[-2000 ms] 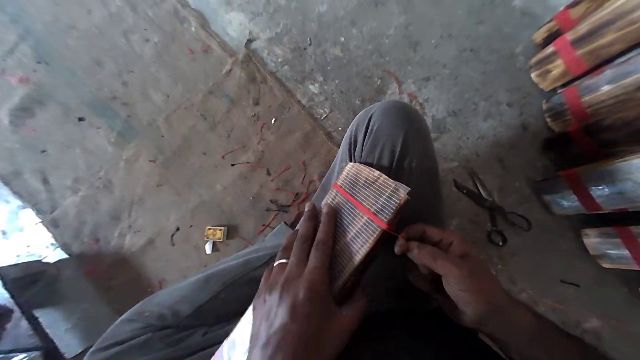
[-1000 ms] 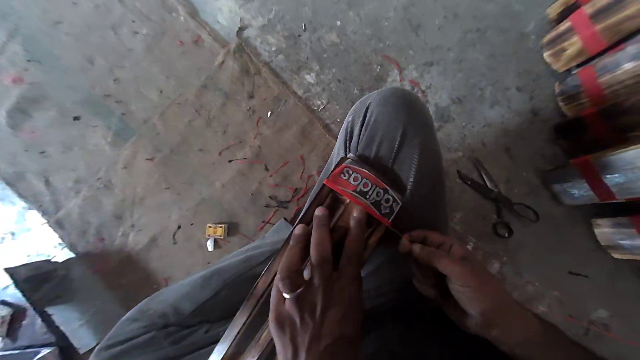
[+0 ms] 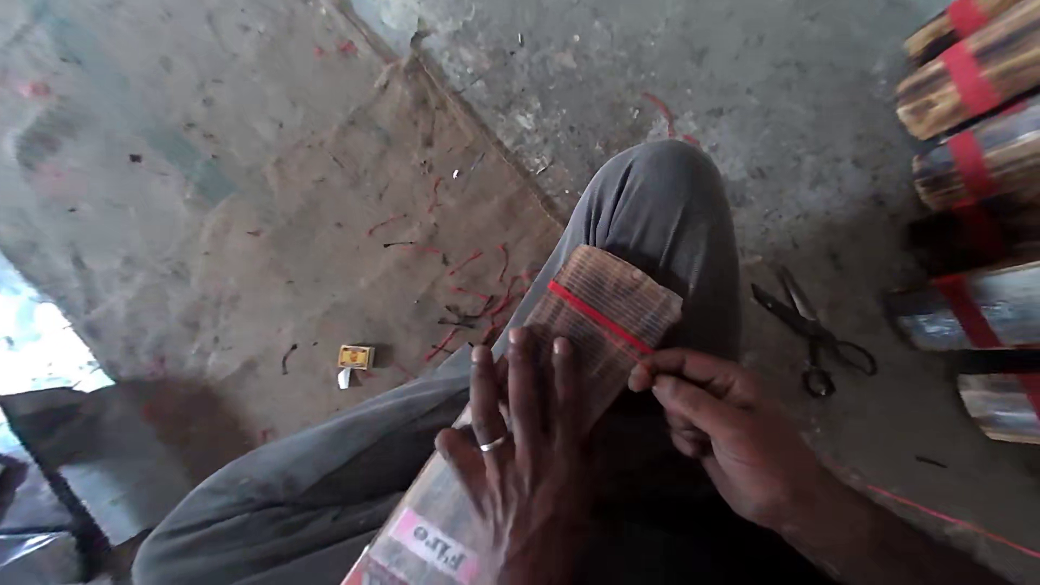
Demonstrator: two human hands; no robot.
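Note:
Across my raised knee lies a long bundle with a ribbed brown face, perhaps corrugated material. A narrow red band crosses it near its far end. My left hand, a ring on one finger, presses on the bundle with its fingers spread. Below that hand the bundle has a clear wrapping and a pink label bearing writing. At the bundle's right edge, my right hand pinches the end of the red band between thumb and forefinger. What the bundle holds inside is hidden.
Scissors lie on the concrete floor right of my knee. Several bundles with red bands line the right edge. A small matchbox and red thread scraps lie on the brown floor sheet. A red thread runs at lower right.
The bundle has been turned over: one second ago a face with a printed label was up, now the ribbed brown face is. My right hand still pinches the band at the right edge.

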